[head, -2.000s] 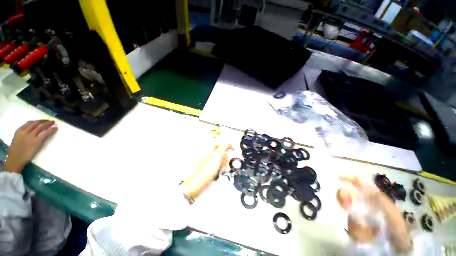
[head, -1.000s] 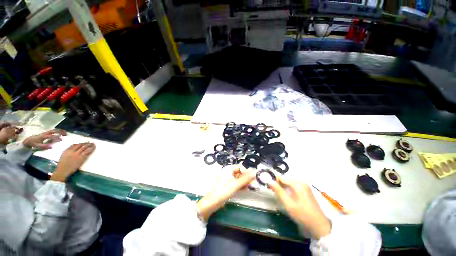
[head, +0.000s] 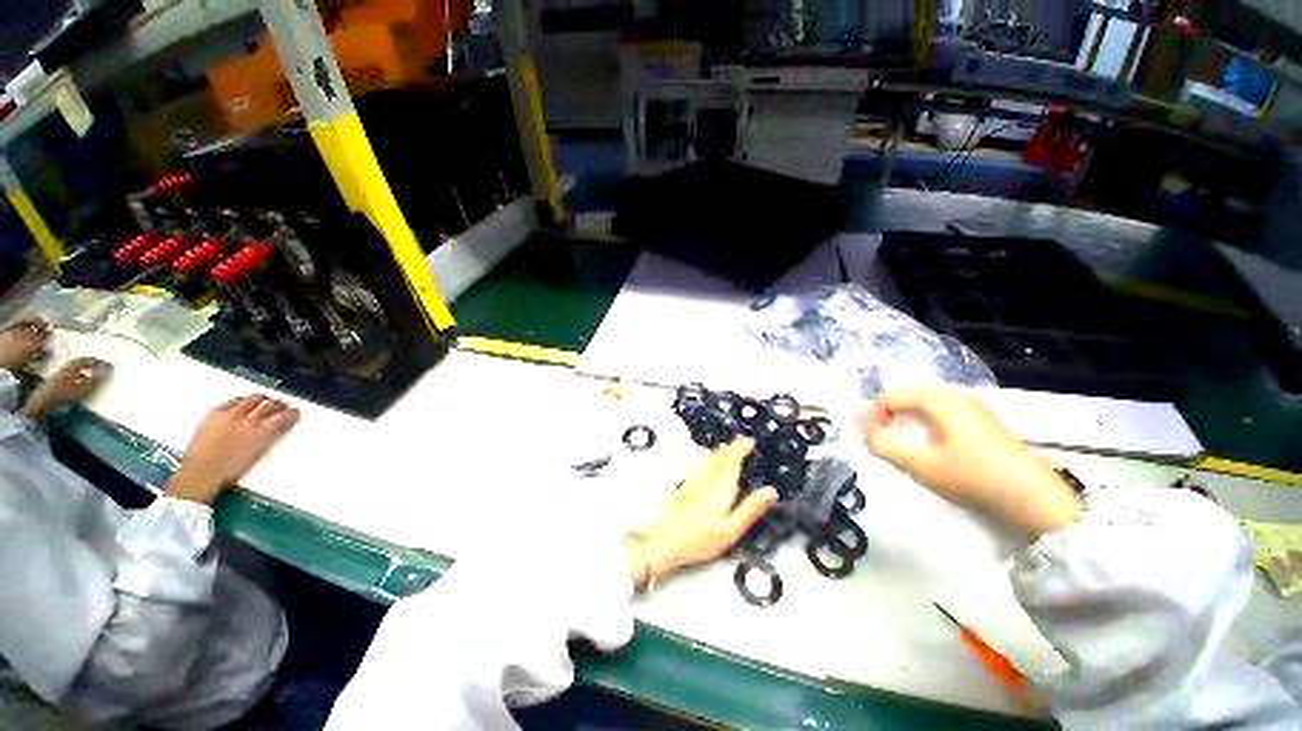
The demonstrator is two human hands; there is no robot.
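A loose pile of black rings (head: 771,429) lies on the white bench in front of me. My left hand (head: 703,511) rests on the near left part of the pile with its fingers apart, and covers some rings. One ring (head: 638,439) lies apart at the pile's left, another (head: 758,581) at its near edge. My right hand (head: 954,454) is above the bench right of the pile, with fingers curled together; I cannot tell whether it holds something. A crumpled clear bag (head: 871,340) lies behind the pile.
An orange tool (head: 990,654) lies at near right. Round units at right are mostly hidden by my right sleeve; a yellow strip (head: 1275,554) lies beyond. A black compartment tray (head: 1021,307) stands behind. At left are a red-handled fixture (head: 286,286) and another person's hands (head: 231,446).
My hands have moved apart: the left onto the pile, the right up and to the right. The ring between them no longer shows there. The right sleeve now covers most round units.
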